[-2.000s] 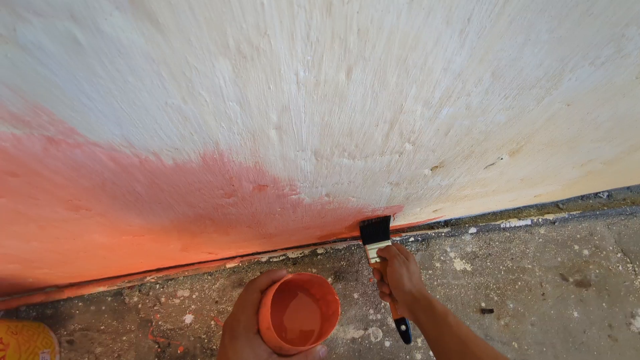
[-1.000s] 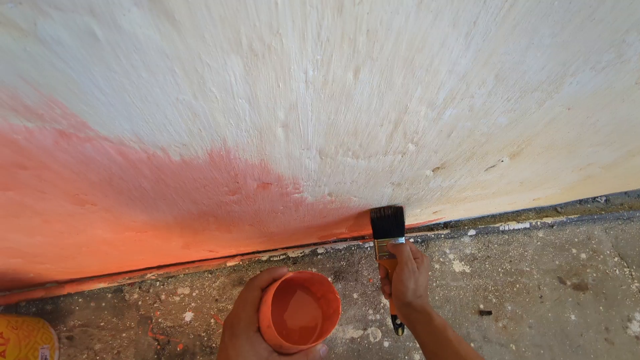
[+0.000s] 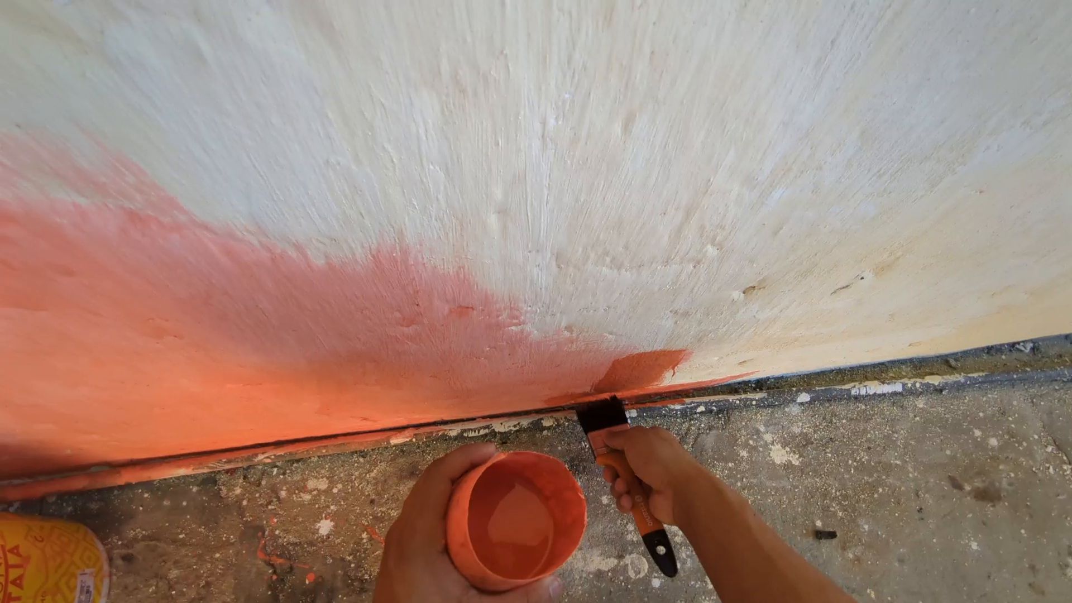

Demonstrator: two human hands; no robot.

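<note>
My left hand grips an orange plastic cup from its left side and below; orange paint lies inside it. My right hand is closed around the orange and black handle of a flat paintbrush, whose dark bristles point up at the wall's foot. Just above the bristles, a darker orange patch of paint shows on the rough wall. The wall is orange at lower left and whitish above and to the right. Whether the bristle tips touch the wall cannot be told.
A yellow container with printed writing stands at the lower left. The concrete floor is speckled with paint spots and bears a small dark chip. A narrow ledge runs along the wall's foot.
A darker orange patch has appeared on the wall where the bristles were. The brush has moved down from it toward the wall's foot. My left hand and the cup have hardly moved.
</note>
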